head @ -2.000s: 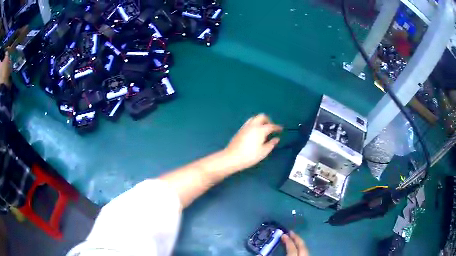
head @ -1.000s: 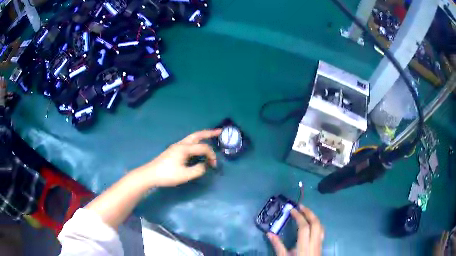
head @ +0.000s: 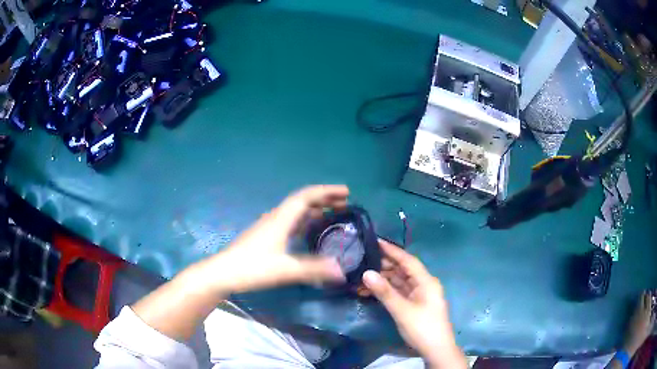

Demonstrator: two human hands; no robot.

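My left hand holds a dark frame with a round grey speaker driver, its fingers around the left side. My right hand holds a black housing against the driver piece, from the right. The two pieces are together or nearly so; blur hides the exact fit. A thin lead wire with a small white plug sticks up from the right side of the housing. The battery cell is hidden.
A heap of part-assembled units lies far left. A silver screw feeder with a looped black cable stands ahead right. The electric screwdriver, circuit boards and a separate speaker unit are at right. Another person's hand shows lower right.
My left hand has picked up the round driver piece from the mat and moved right and down. My right hand has brought the housing up to it. The camera view has shifted.
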